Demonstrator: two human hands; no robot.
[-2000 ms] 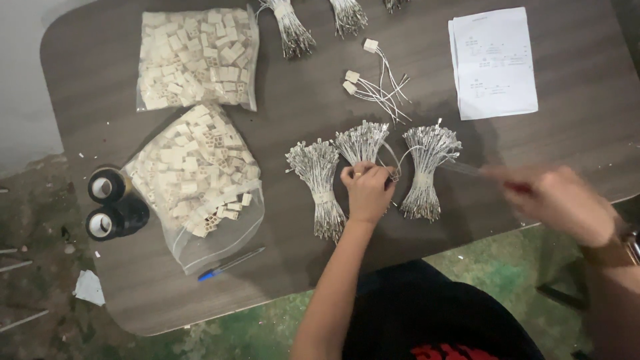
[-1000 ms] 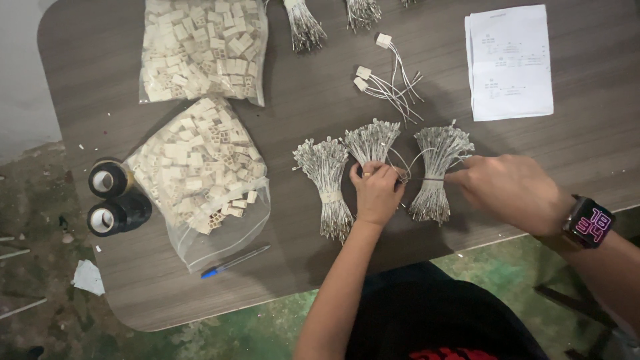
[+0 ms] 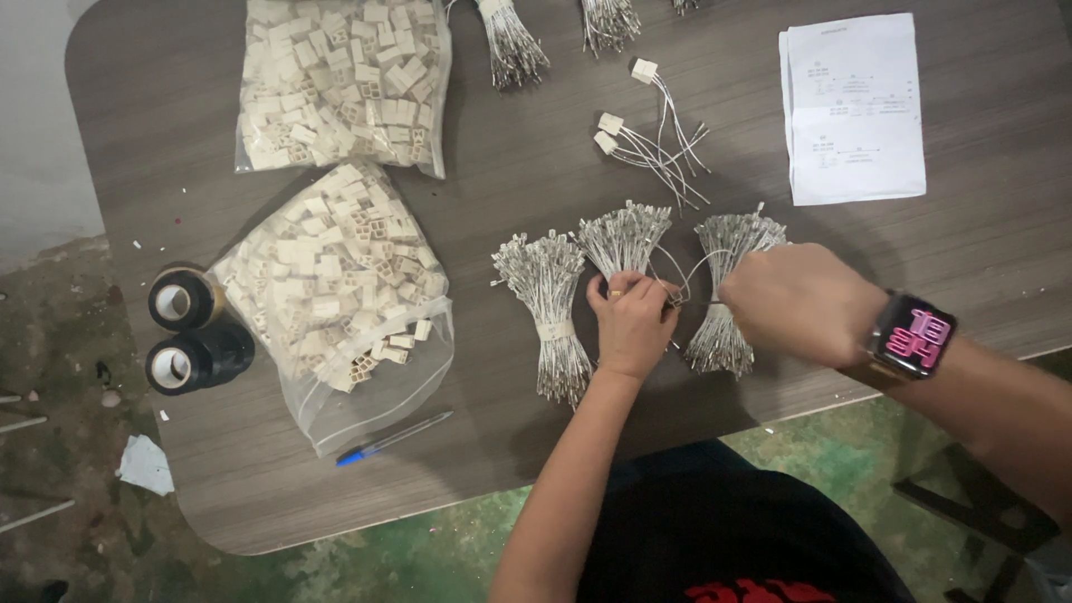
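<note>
My left hand (image 3: 632, 322) rests over the lower part of the middle bundle of white wires (image 3: 624, 234), its fingertips at thin wire loops (image 3: 677, 289) on the right side. My right hand (image 3: 804, 297) is closed, knuckles up, over the right bundle (image 3: 722, 335); its fingertips and anything in them are hidden. Another wire bundle (image 3: 544, 293), banded near its middle, lies left of my left hand. White connectors with wires attached (image 3: 645, 71) lie farther back on the table.
Two clear bags of white connectors (image 3: 343, 84), (image 3: 335, 251) lie to the left, beside rolls of black tape (image 3: 180, 300). A blue-capped pen (image 3: 394, 440) is near the front edge. Printed sheets (image 3: 854, 109) lie at the back right, and more wire bundles (image 3: 511, 42) at the back.
My right hand was out to the right two seconds ago, came in to the right bundle, and now lies farther over it. My left hand has stayed at the middle bundle.
</note>
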